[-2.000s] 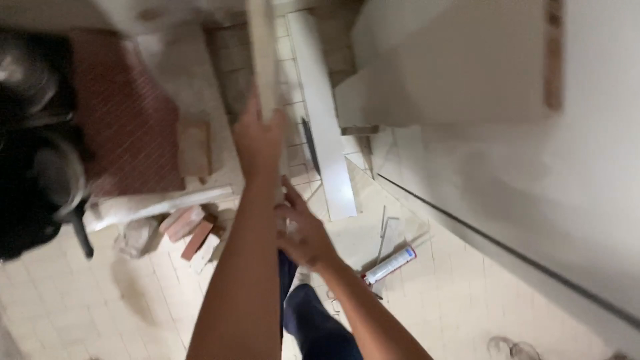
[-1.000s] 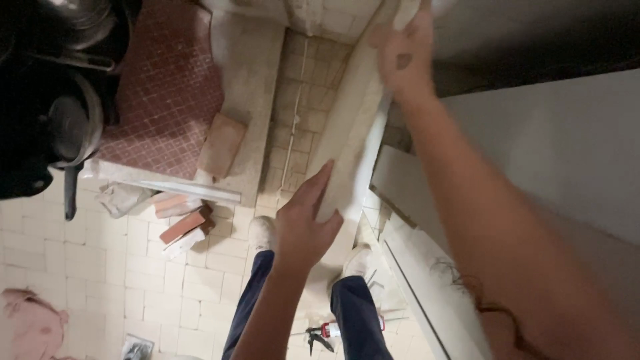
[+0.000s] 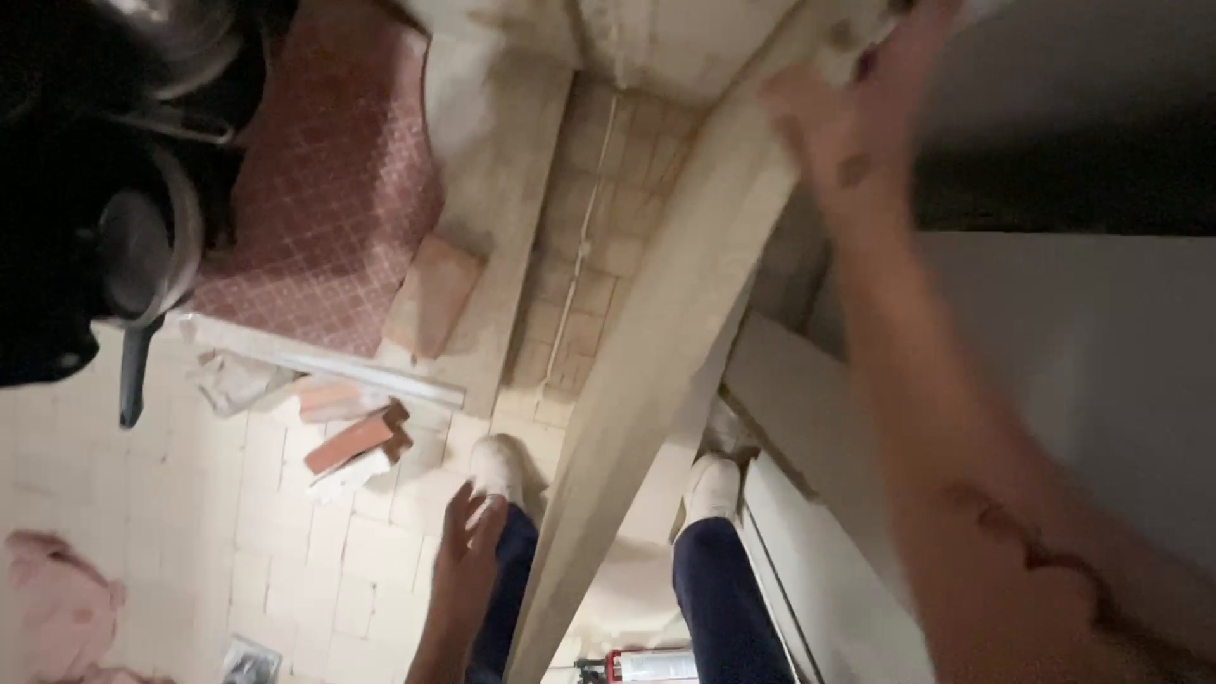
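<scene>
A long pale board (image 3: 665,294) runs diagonally from the top right down between my legs. My right hand (image 3: 845,123) is at the board's upper end, blurred, with its fingers against the edge; how firmly it grips cannot be told. Left of the board's lower part, my left hand (image 3: 472,532) is held apart from it, fingers loosely bent and holding nothing. Below, a red-framed caulking gun with a tube (image 3: 651,665) lies on the floor between my feet, partly cut off by the frame.
Left are a pan with a dark handle (image 3: 136,370), a red tiled surface (image 3: 332,190), a loose block (image 3: 432,294) and brick pieces (image 3: 356,442). A pink cloth (image 3: 62,608) lies on the tiled floor. Pale panels (image 3: 836,560) stand close by my right leg.
My left hand has come off the board and moved down and left. The right hand remains at the board's upper end. Since the earliest frame, the view has shifted.
</scene>
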